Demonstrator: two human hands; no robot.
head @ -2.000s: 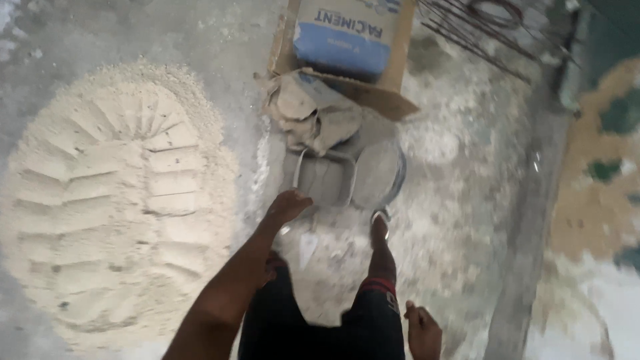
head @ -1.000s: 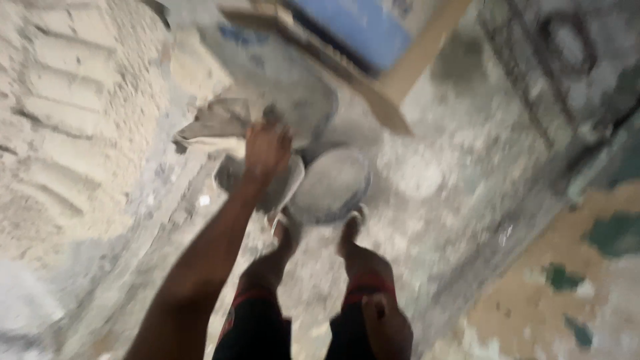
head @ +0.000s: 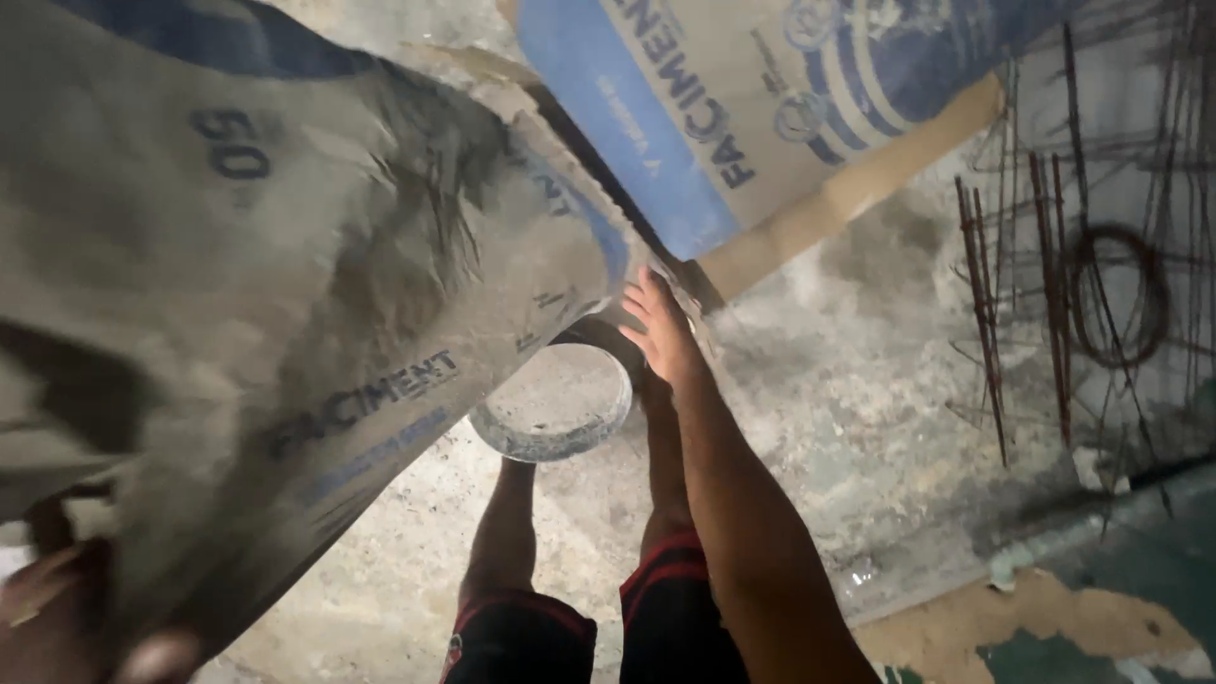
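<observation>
A large paper cement bag [head: 285,247], creased and raised near the camera, fills the upper left. My left hand [head: 76,608], blurred at the lower left edge, grips the bag's lower corner. Against the bag's open end rests my right hand [head: 660,328], fingers extended and nothing grasped. Under that end stands a round bucket [head: 556,399] filled with grey powder, just in front of my legs. Part of a dark container [head: 608,332] shows behind the bucket, mostly covered by the bag and my right hand.
A full cement bag [head: 703,123] lies on cardboard [head: 845,199] beyond my hands. Rusty rebar rods [head: 1054,304] and a coil of wire [head: 1121,294] are on the right. At the lower right runs a wall base with a pipe [head: 1045,556] and peeling paint.
The opened bag, lying crumpled on the floor behind the containers earlier, is now lifted up at the left. My right hand has come up from beside my legs to the bag's end.
</observation>
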